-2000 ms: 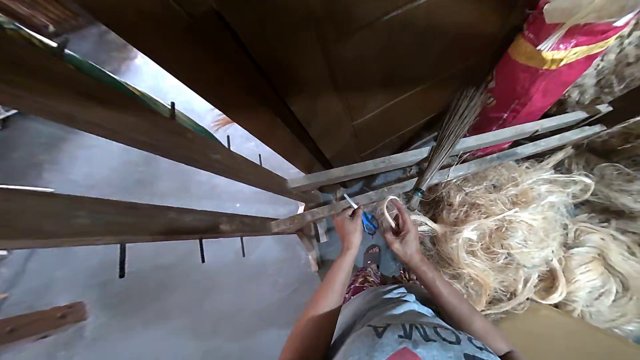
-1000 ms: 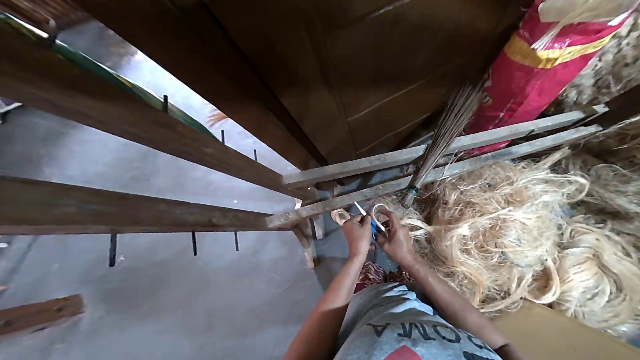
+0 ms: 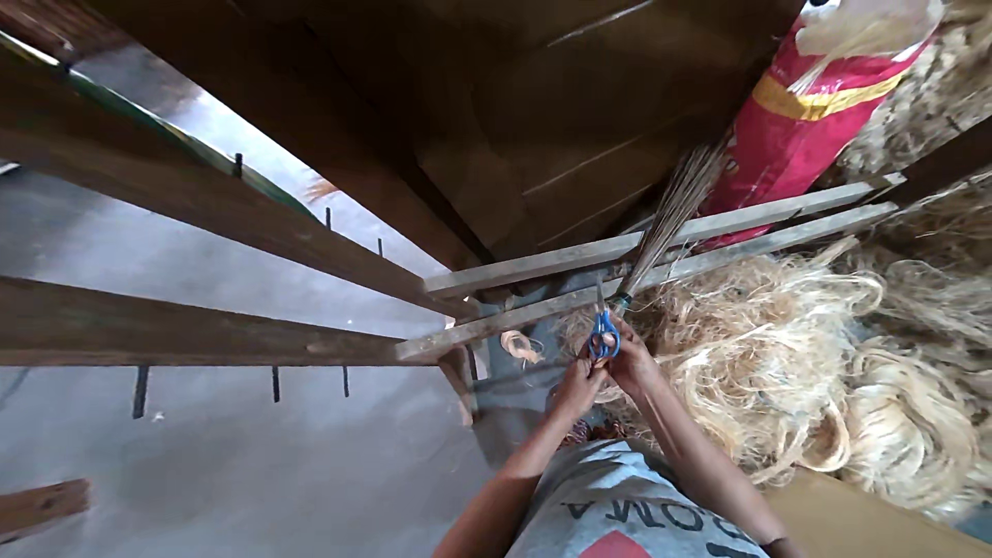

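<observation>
Blue-handled scissors stand between my two hands, their blades pointing away from me, toward the wooden rails. My right hand has its fingers closed at the handles. My left hand meets it just below the handles, fingertips close together; whether it grips the scissors or a strand is too small to tell. A small coil of pale fiber lies on the floor beyond my left hand. To the right of my right hand spreads a large tangled heap of pale fiber.
Two wooden rails cross in front of my hands, with a stick broom leaning over them. A pink sack stands behind. Long wooden beams with dark pegs extend left. Cardboard lies at lower right.
The fiber loop seen at my right hand before is no longer visible there. My hands have come together around the scissors, which now point away from me.
</observation>
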